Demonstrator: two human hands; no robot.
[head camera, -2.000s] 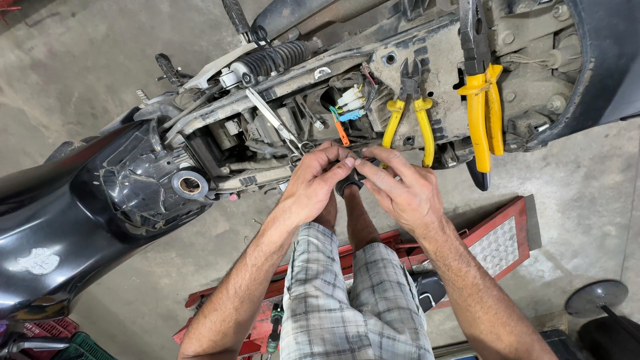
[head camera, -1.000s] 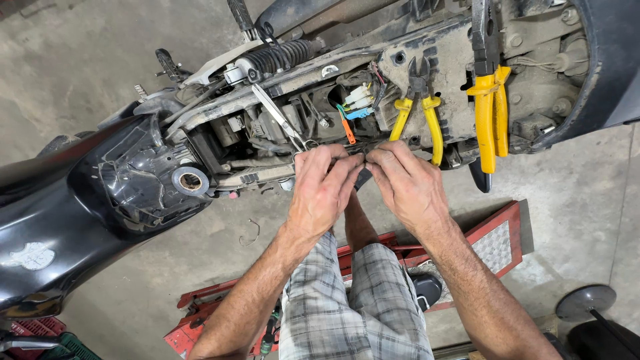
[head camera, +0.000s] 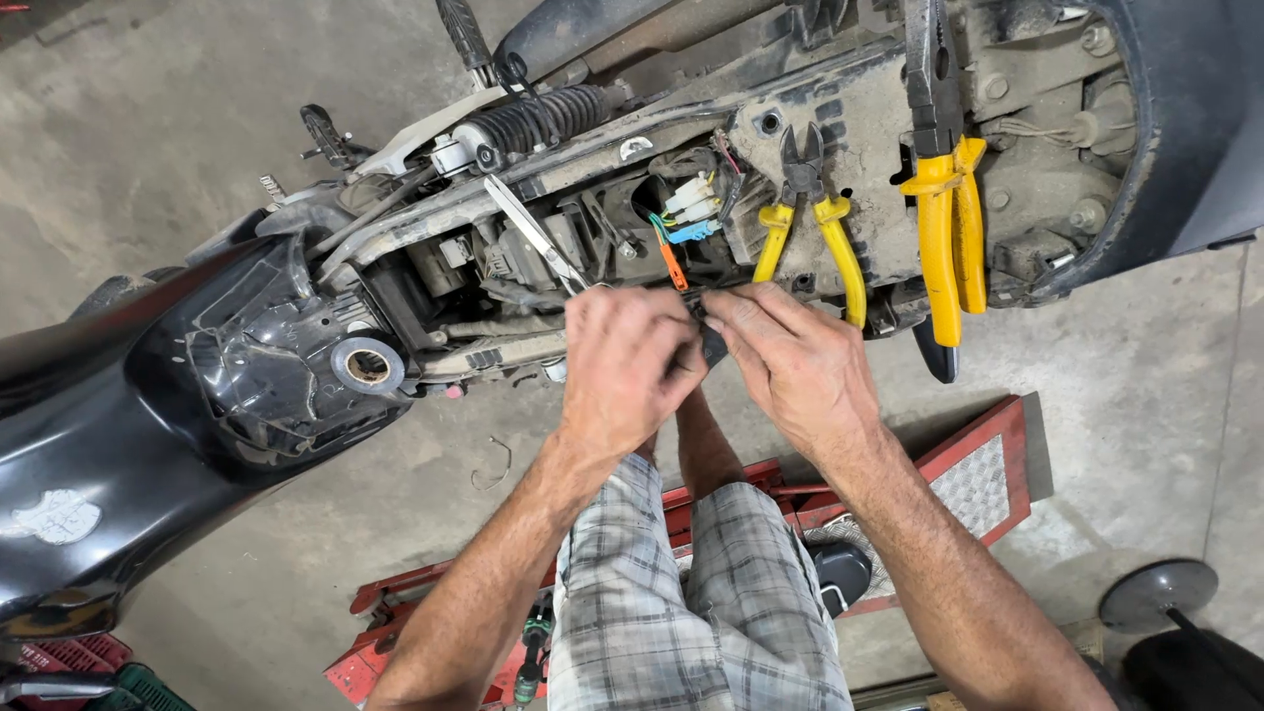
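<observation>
Both my hands meet at the near frame rail of a motorcycle with its seat off. My left hand (head camera: 630, 360) has curled fingers, and my right hand (head camera: 795, 365) pinches with thumb and forefinger close to a thin dark wire; what lies between the fingertips is too small to tell. Just beyond them is an orange connector (head camera: 673, 267), with a blue connector (head camera: 694, 232) and white connectors (head camera: 693, 197) above it. Scissors (head camera: 533, 232) lie over the open bay, handles hidden by my left hand. Yellow-handled diagonal cutters (head camera: 839, 257) and combination pliers (head camera: 950, 237) rest on the rear fender.
A roll of tape (head camera: 367, 365) sits by the black fuel tank (head camera: 148, 415). The shock absorber spring (head camera: 553, 114) runs along the far side. Below are a red metal lift (head camera: 978, 474), a round metal disc on a stand (head camera: 1157, 595) and crates (head camera: 74, 657) at lower left.
My left hand has turned, its back now up and fingers curled. My right hand remains close beside it at the frame rail. The tools stay in place.
</observation>
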